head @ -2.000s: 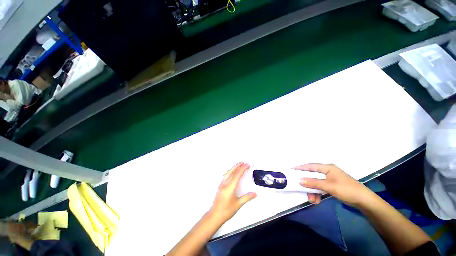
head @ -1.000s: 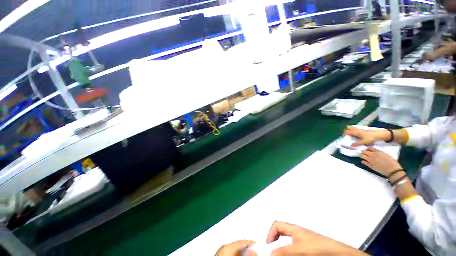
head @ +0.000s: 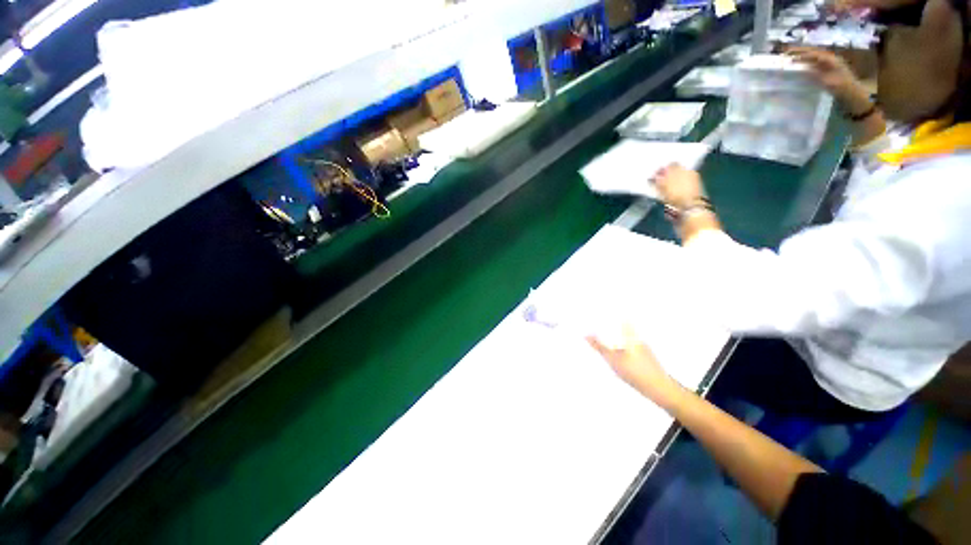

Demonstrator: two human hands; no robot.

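My right hand (head: 636, 367) reaches out over the white bench cover (head: 458, 447). A small hazy grey-violet patch (head: 540, 316) lies just beyond its fingertips, near the cover's belt-side edge. It looks like the dark end of a white device, perhaps in a thin bag. The white body is lost against the white cover, so I cannot tell whether my fingers grip it or only rest beside it. My left hand is out of the picture.
A neighbour in a white top (head: 862, 287) sits at the right, one hand on a white tray (head: 639, 168), the other at a tray stack (head: 775, 112). Another tray (head: 660, 119) is on the green belt (head: 351, 405). A pale shelf rail (head: 213, 160) runs above.
The view has swung right. My hands were together around a white device; now my right hand is stretched over the cover and my left is gone. The neighbour's hands have moved apart.
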